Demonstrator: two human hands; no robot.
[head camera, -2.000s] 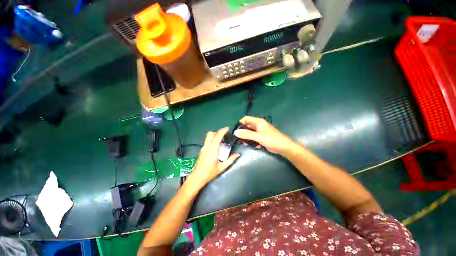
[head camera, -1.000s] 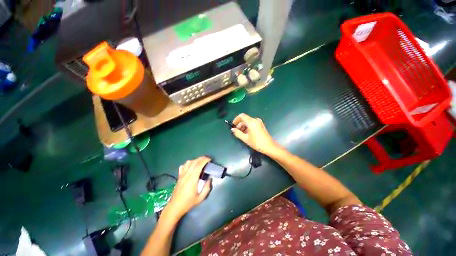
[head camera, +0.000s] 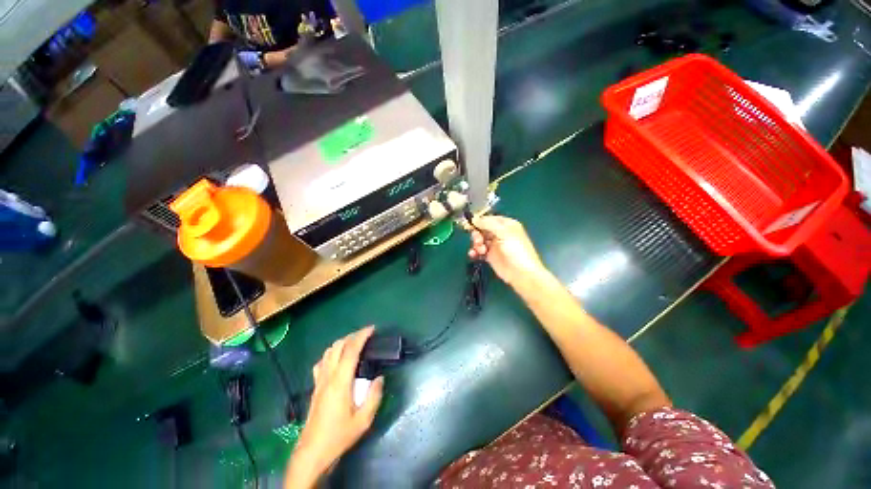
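Observation:
My left hand (head camera: 339, 393) holds a black power adapter (head camera: 384, 350) together with a small white block (head camera: 362, 390) just above the bench. The adapter's thin black cord (head camera: 441, 336) runs right to a tied bundle (head camera: 475, 287) and up to my right hand. My right hand (head camera: 501, 246) pinches the cord's end at the pale round terminals (head camera: 447, 204) on the lower right corner of the silver-grey test instrument (head camera: 358, 158). The plug tip is mostly hidden by my fingers, so contact cannot be told. Green digits show on the instrument.
An orange-lidded bottle (head camera: 250, 239) and a black phone (head camera: 236, 290) are on the wooden board (head camera: 212, 320). A pale post (head camera: 467, 95) stands right of the instrument. A red basket (head camera: 716, 158) is at right. Black adapters (head camera: 172, 428) lie at left. A person (head camera: 277, 29) is behind.
My right hand has moved up from the open bench to the instrument's terminals with the cord end. My left hand keeps hold of the adapter, which has turned its dark face up. The camera view has shifted.

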